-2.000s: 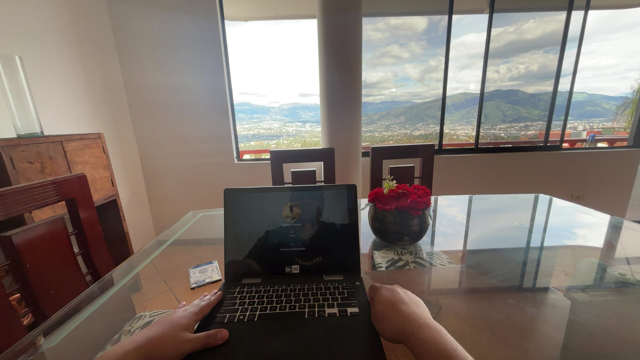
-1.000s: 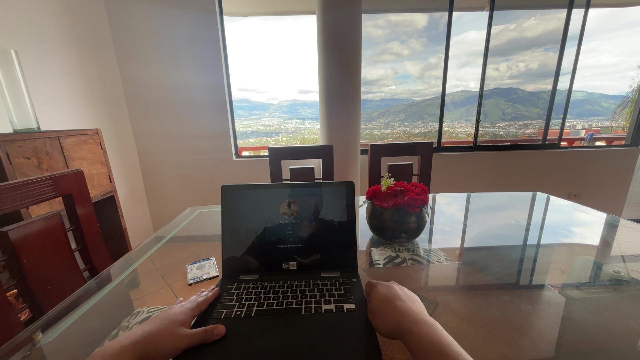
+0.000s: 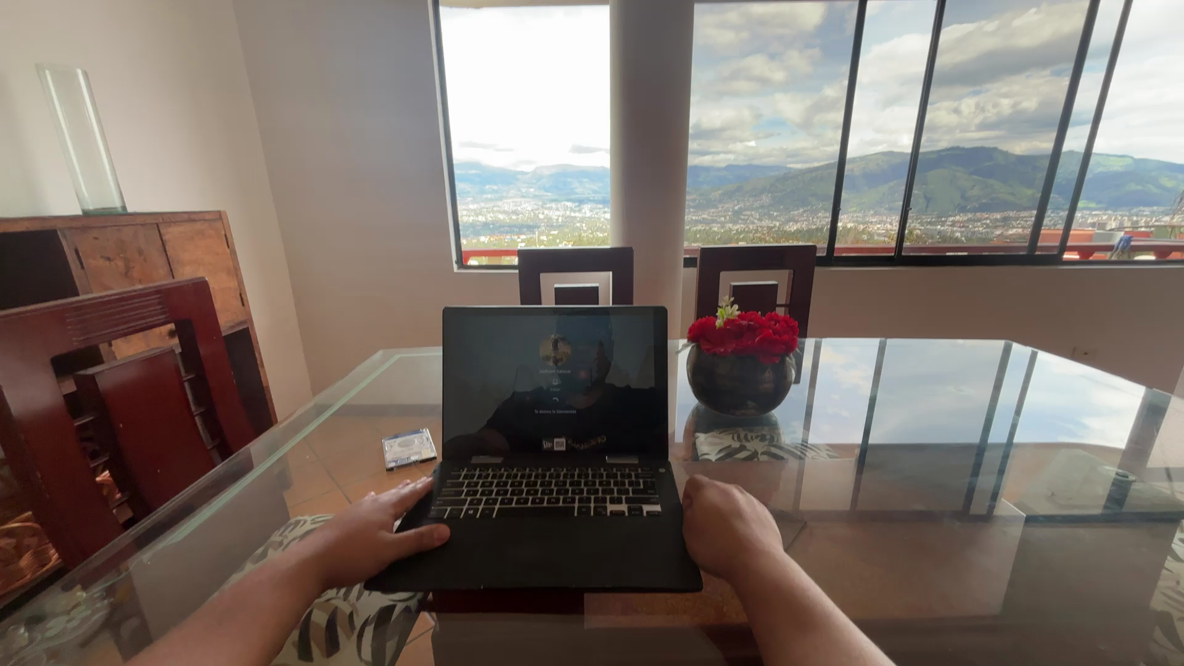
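Observation:
An opened black laptop (image 3: 555, 388) lies on the glass tabletop, its dim screen lit with a small round picture and some writing. My left hand (image 3: 379, 532) rests at the laptop's left edge, fingers spread along the side and thumb on the palm rest. At the right edge is my right hand (image 3: 731, 527), its fingers curled against the side of the base; whether they pinch it is hidden. A small flat drive-like device (image 3: 408, 449) with a label lies left of the screen. Behind and right of the laptop stands a round dark vase (image 3: 740, 381) with red flowers (image 3: 745, 335).
The glass table (image 3: 925, 555) has a bevelled edge. Two dark chairs (image 3: 575, 259) (image 3: 803, 264) stand beyond it, and a reddish wooden chair (image 3: 153, 425) at the left. Behind that is a wooden cabinet (image 3: 120, 242) bearing a tall glass vase (image 3: 83, 139). Patterned seats show through the glass.

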